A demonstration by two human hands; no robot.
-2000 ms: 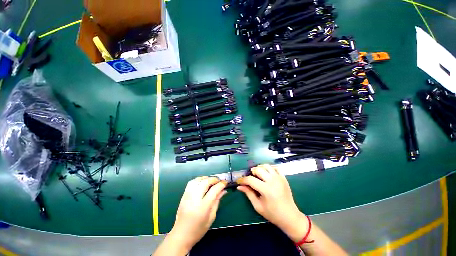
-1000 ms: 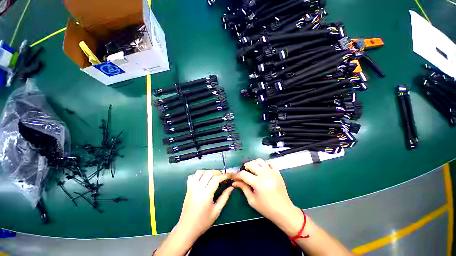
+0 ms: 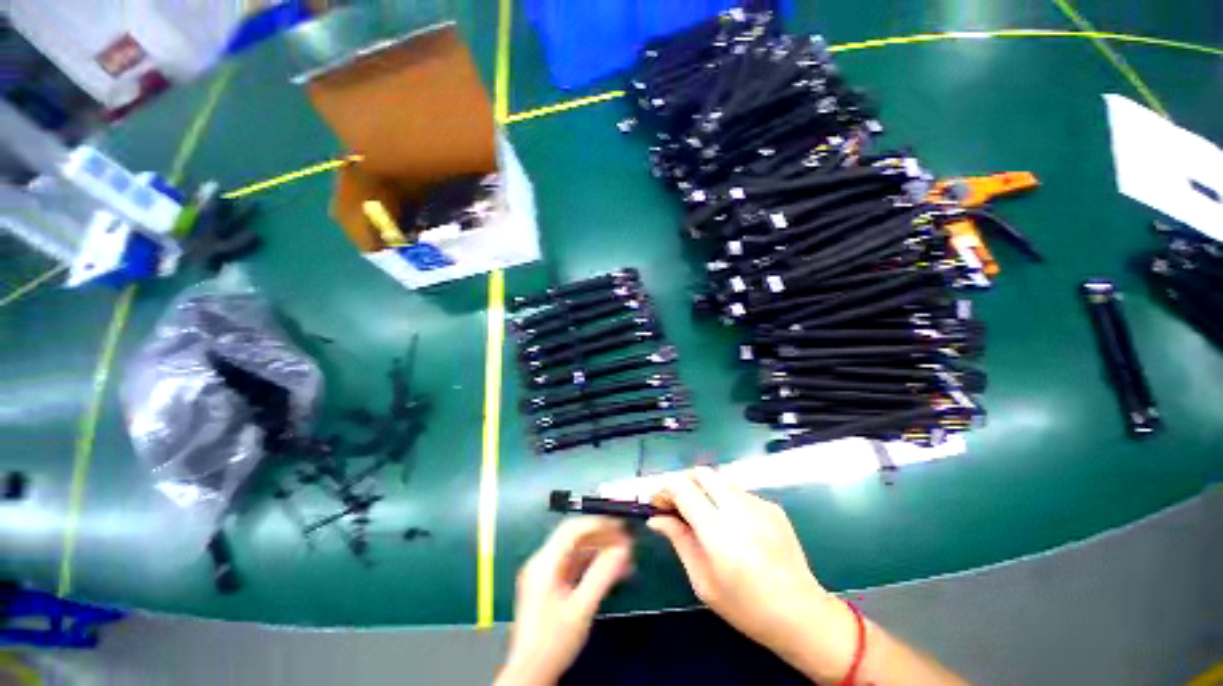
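My right hand holds one end of a black wire harness between thumb and fingers; the harness points left, its blocky end free. A thin tie stands up from it near the right hand. My left hand is blurred, just below the harness, apart from it; no object shows in it. The white measuring strip lies behind the hands along the table's front. A neat row of harnesses lies behind and left, a large harness heap behind and right.
Loose cable ties and a clear plastic bag lie left. An open carton stands behind the row. A blue crate is at the back. An orange-handled tool, a single harness and a white sheet are right.
My left hand has come off the harness and moved down and left. The harness now shows in my right hand, its left end uncovered. The camera view has shifted, bringing the blue crate in.
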